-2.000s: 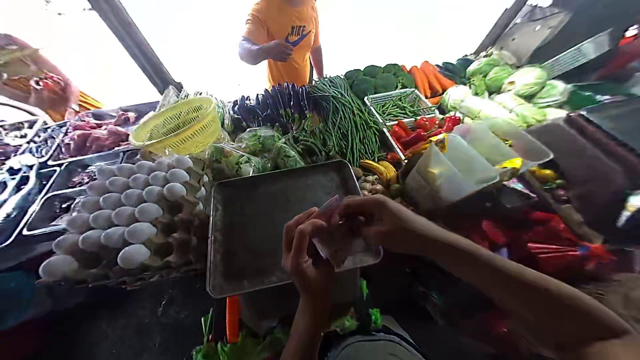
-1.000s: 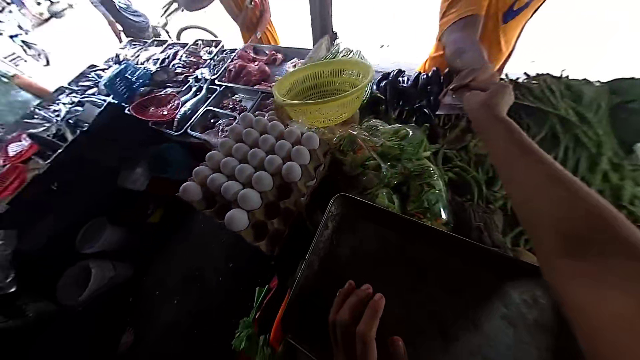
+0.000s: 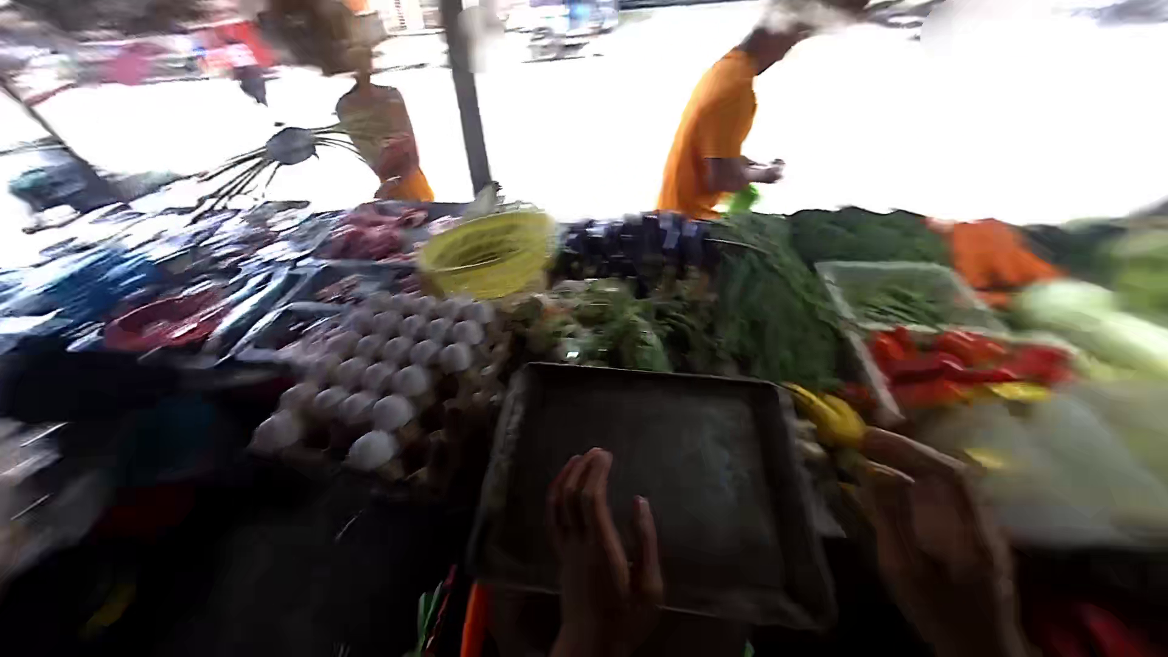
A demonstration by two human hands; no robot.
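My left hand [image 3: 598,538] is over the front part of a dark metal tray [image 3: 657,456], palm inward, fingers raised and thumb apart, holding nothing. To the right of the tray, my right hand [image 3: 935,520] is blurred, its fingers bent near yellow produce [image 3: 826,415]; nothing shows in it. White eggs [image 3: 392,374] stand in stacked cartons left of the tray. Leafy greens [image 3: 611,319] and long green beans [image 3: 776,301] lie behind it.
A yellow plastic basket [image 3: 493,255] stands behind the eggs. Eggplants [image 3: 639,242], red peppers [image 3: 967,360] and carrots [image 3: 999,255] line the stall. A person in an orange shirt [image 3: 716,128] stands beyond it, another person farther left. A post [image 3: 465,100] rises behind the basket.
My right hand, earlier stretched out to the other person's hand over the eggplants, is back at the tray's right side. That person now stands farther off, turned sideways. The view has swung right.
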